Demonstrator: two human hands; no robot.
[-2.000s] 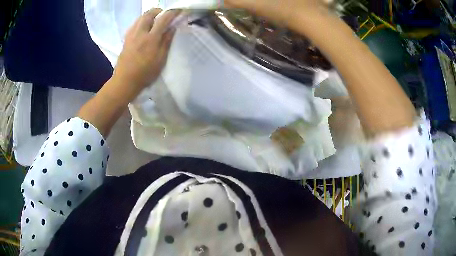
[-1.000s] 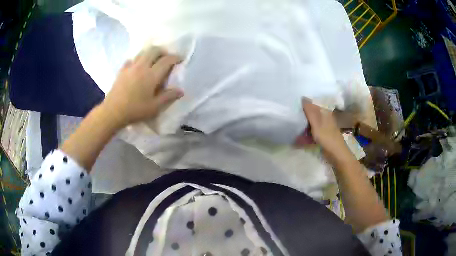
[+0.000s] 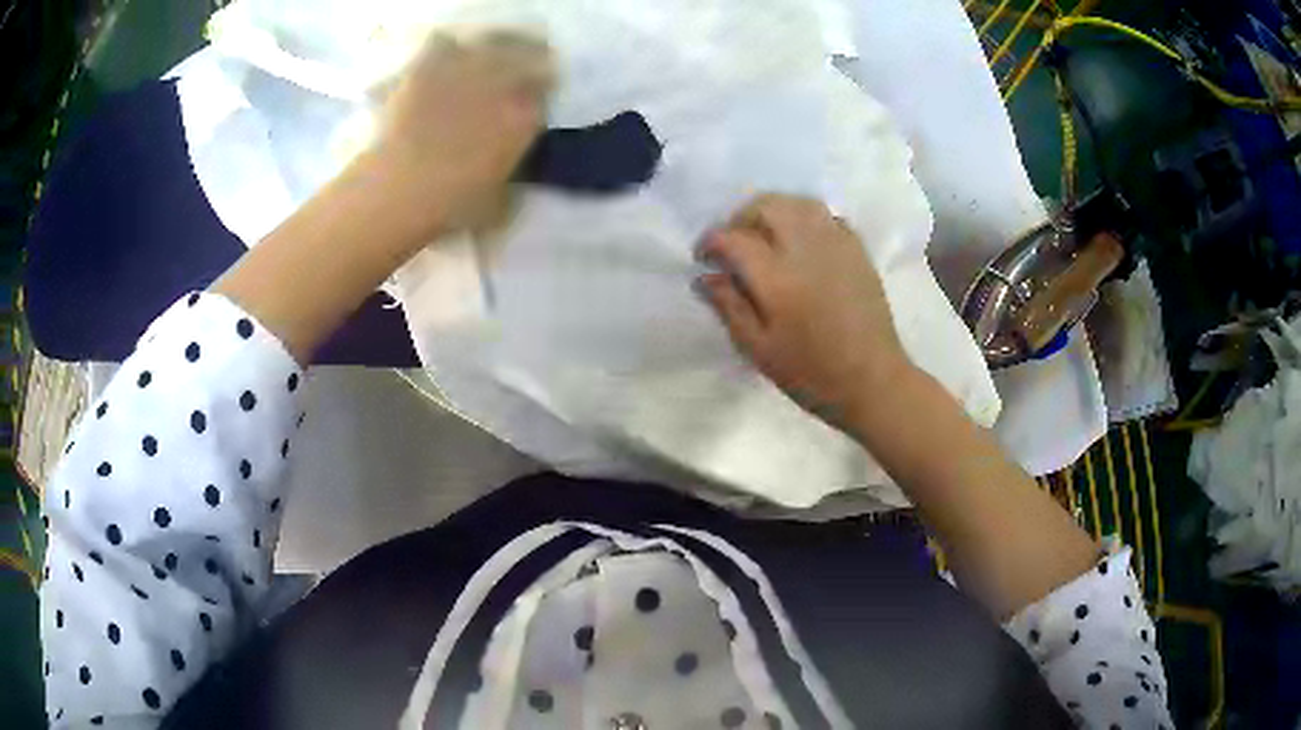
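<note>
A large white garment (image 3: 599,321) lies spread over the navy padded board (image 3: 129,228); a dark navy patch shows through an opening in the cloth between my hands. My left hand (image 3: 464,121) is blurred, on the cloth at the upper left of that opening; its fingertips cannot be made out. My right hand (image 3: 799,300) is on the cloth right of the opening, thumb and fingertips drawn together at the cloth; a grip on it is not clear. The steam iron (image 3: 1034,292) stands at the right table edge, apart from my hands.
A yellow cord (image 3: 1067,121) rises behind the iron. Yellow wire basket bars (image 3: 1127,485) show below the iron. Crumpled white cloth (image 3: 1256,471) lies at the far right. A pale table surface (image 3: 385,471) shows below the board.
The garment has shifted, and a navy opening now shows. My left hand moved up; my right hand moved up and left. The iron, held two seconds ago, now stands at the right.
</note>
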